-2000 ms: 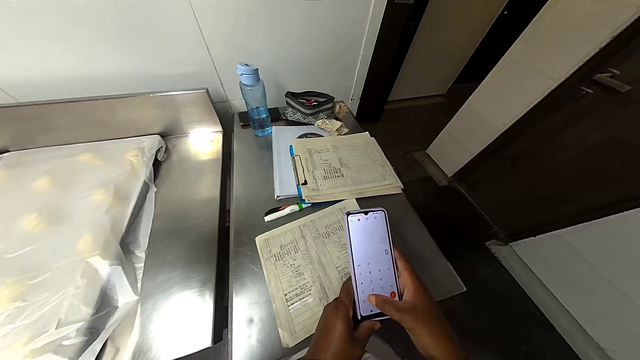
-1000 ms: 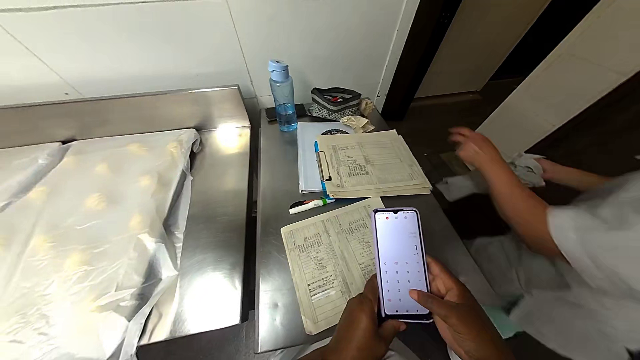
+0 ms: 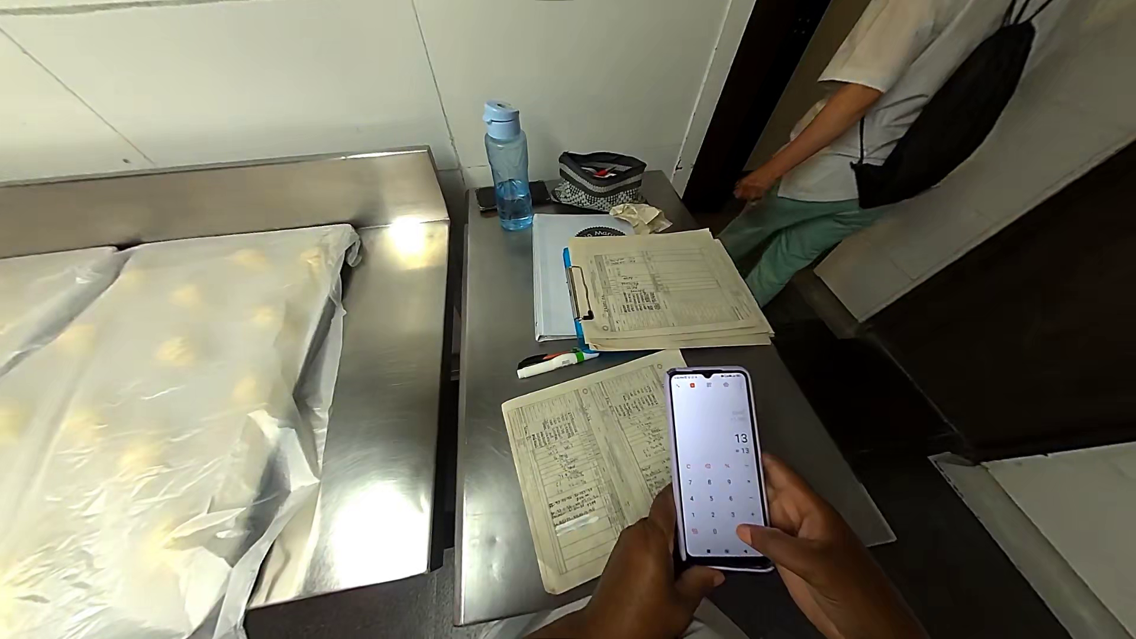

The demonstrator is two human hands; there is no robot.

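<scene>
A smartphone point(image 3: 717, 426) in a pale purple case shows a calculator screen. My left hand point(image 3: 643, 568) grips its lower left edge. On its right side is my right hand point(image 3: 812, 541), which also holds the phone, the thumb over the lower keys. Beneath and left of the phone lies a sheet of paper point(image 3: 577, 470) with handwriting in columns. Farther back, a blue clipboard point(image 3: 579, 306) bears a stack of written sheets point(image 3: 674, 284) and overlaps a white binder point(image 3: 552, 284). A white marker pen point(image 3: 557, 362) with a green part lies between the papers.
A blue water bottle point(image 3: 508, 169), a patterned pouch point(image 3: 601, 180), a dark flat object point(image 3: 486, 197) and crumpled paper point(image 3: 641, 217) stand at the back of the metal table point(image 3: 493, 426). Plastic-covered trays point(image 3: 177, 355) lie left. A person point(image 3: 896, 106) with a black bag stands right.
A person, absent two seconds ago and at the right edge one second ago, now stands farther back near the doorway. The phone stays in my hands; its screen shows different digits.
</scene>
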